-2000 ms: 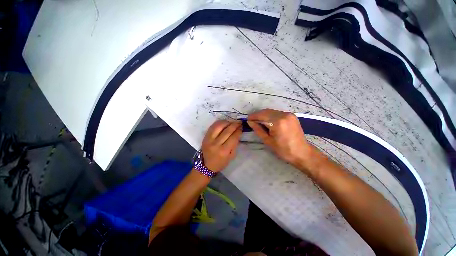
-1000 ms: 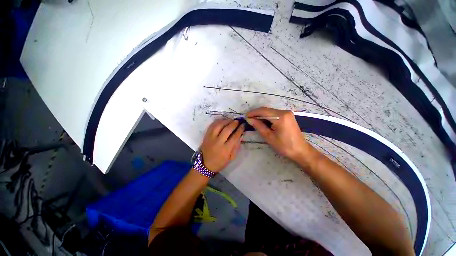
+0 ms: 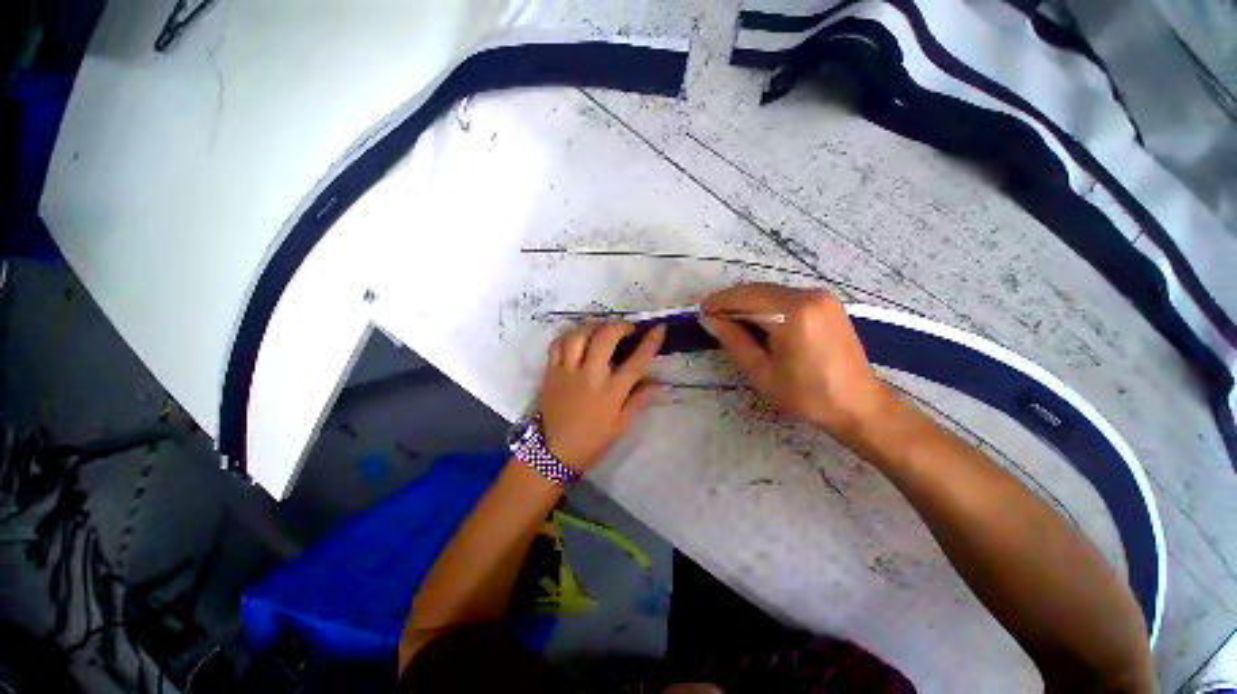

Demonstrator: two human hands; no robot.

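A curved navy waistband strip with a white outer edge lies on the white table, running from my hands to the lower right. A small label shows on it. My left hand lies on the strip's left end, fingers spread and pressing it flat; a watch is on the wrist. My right hand holds a thin pale marking pencil at the strip's upper edge, just right of the left hand. The strip passes partly under the right hand, which hides it there.
A finished navy band curves along the left table. Layered white-and-navy strips lie at the upper right. Thin guide lines mark the worktable. A black hanger lies at the top left. A blue bag is below the table gap.
My right hand and the pencil have moved right, away from my left hand, uncovering more of the strip between them. The view has shifted a little, and more of the hanger shows.
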